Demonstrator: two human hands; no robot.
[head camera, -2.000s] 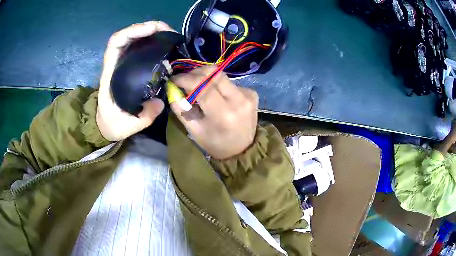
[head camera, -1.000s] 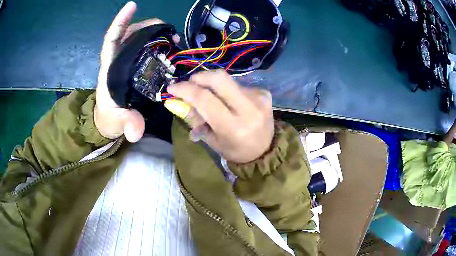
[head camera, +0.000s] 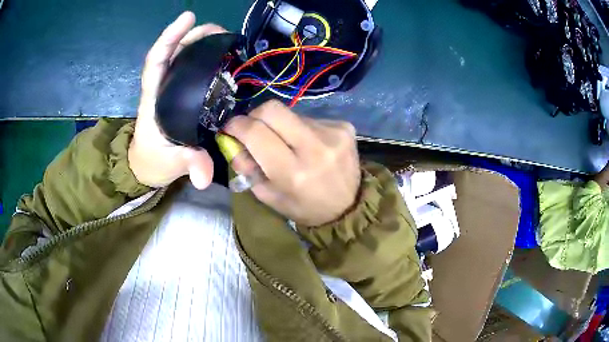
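Note:
My left hand (head camera: 157, 127) holds a black curved cover (head camera: 190, 90), dome toward the palm, its open side facing right. A small circuit board (head camera: 218, 101) with pale connectors sits in it. My right hand (head camera: 297, 157) has its fingers closed together at the board's lower edge; what they pinch is hidden. A yellow piece (head camera: 229, 145) shows at these fingers; I cannot tell whether it is a tool or a finger cover. Red, yellow and blue wires (head camera: 297, 50) run from the board into an open black round housing (head camera: 344, 50) with a silver-white motor (head camera: 285, 19) and yellow ring.
The housing stands on the dark green bench (head camera: 427, 73). A pile of black parts (head camera: 561, 53) lies at the far right. An open carton (head camera: 477, 247) with white-and-black units (head camera: 434, 210) stands by my right sleeve. Yellow-green cloth (head camera: 574, 227) shows at the right edge.
A white plug on red and blue wires showed at my right fingers two seconds ago; it is now hidden. The cover first turned its board toward me, then partly away.

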